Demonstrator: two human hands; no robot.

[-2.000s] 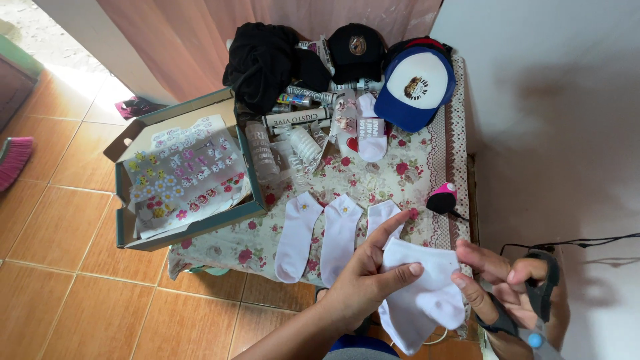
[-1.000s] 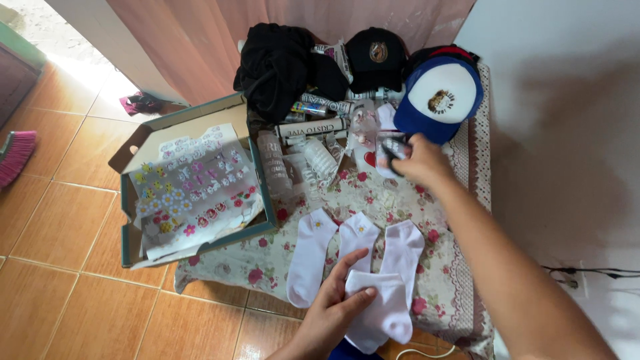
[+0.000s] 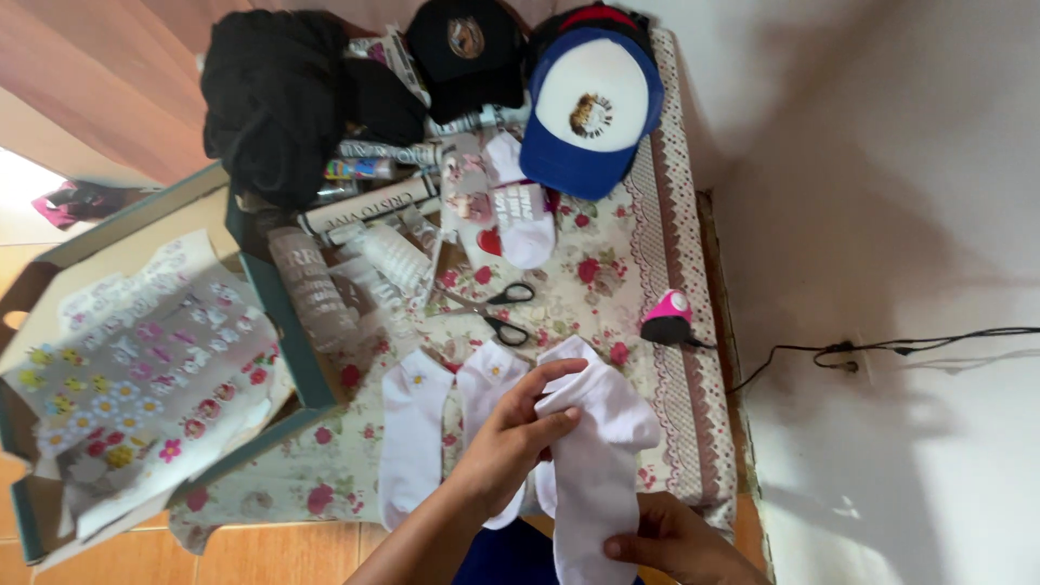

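Near the front edge of the cloth, my left hand (image 3: 524, 431) pinches the cuff of a white ankle sock (image 3: 597, 487). My right hand (image 3: 662, 540) grips the same sock lower down, thumb on top; its fingers are partly hidden. The held fabric hangs in two parts, perhaps a pair. Flat on the cloth lie white socks: one at the left (image 3: 413, 439) and one beside it (image 3: 487, 386), each with a small flower on the cuff. A third sock (image 3: 569, 349) is mostly covered by the held one. Black-handled scissors (image 3: 487, 311) rest just beyond them, blades apart.
A cardboard box (image 3: 284, 333) with sticker sheets (image 3: 162, 366) stands left. Rolls of transfer film (image 3: 370, 207), a black cap (image 3: 467, 57), a blue and white cap (image 3: 597, 106) and black fabric (image 3: 272, 97) lie at the back. A pink and black device (image 3: 668, 317) sits right.
My right hand has come back from the far part of the cloth to the sock. The scissors now lie on the cloth. The held sock now hangs longer between both hands.
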